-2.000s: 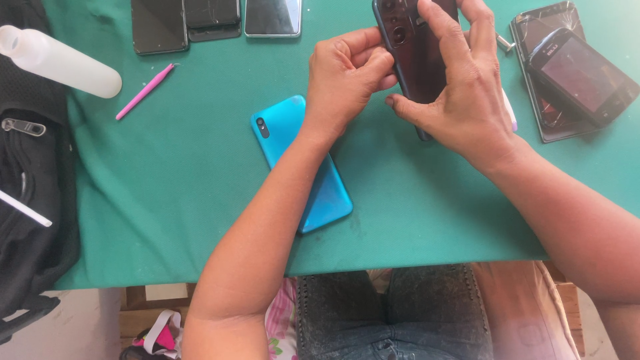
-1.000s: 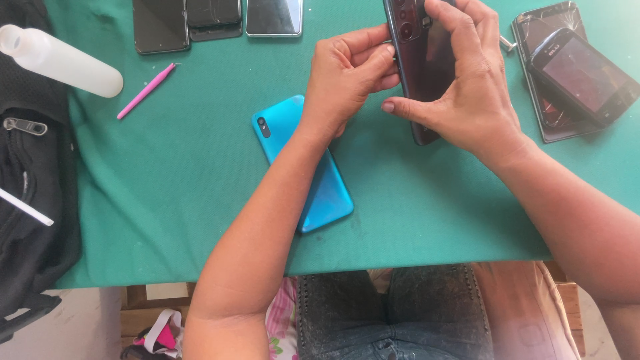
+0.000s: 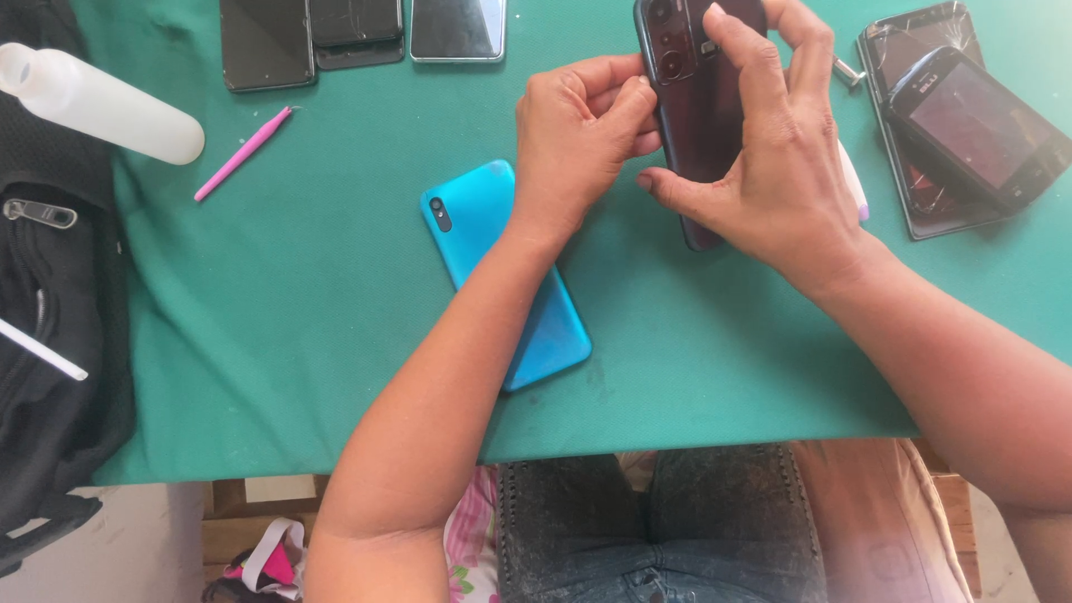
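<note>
My right hand (image 3: 779,151) grips a dark smartphone (image 3: 699,126) with its camera side facing up, fingers over its back and thumb by its left edge. At that phone's upper left edge is my left hand (image 3: 586,126), thumb and fingertips pinched together; whether something small is between them cannot be told. A blue smartphone (image 3: 548,335) lies back up on the green cloth, partly under my left forearm. Beside my right hand, a white object with a purple tip (image 3: 852,180) is mostly hidden.
A white plastic bottle (image 3: 117,105) and a pink pen-like tool (image 3: 243,155) lie at left, near a black bag (image 3: 59,276). Several phones lie along the top, including a silver-edged one (image 3: 458,29). At right, a small BLU phone (image 3: 976,126) rests on a cracked phone (image 3: 917,197), near a small metal piece (image 3: 847,74).
The dark phone has moved a little toward me since the oldest frame, with my right hand still on it. My left hand stays at its edge.
</note>
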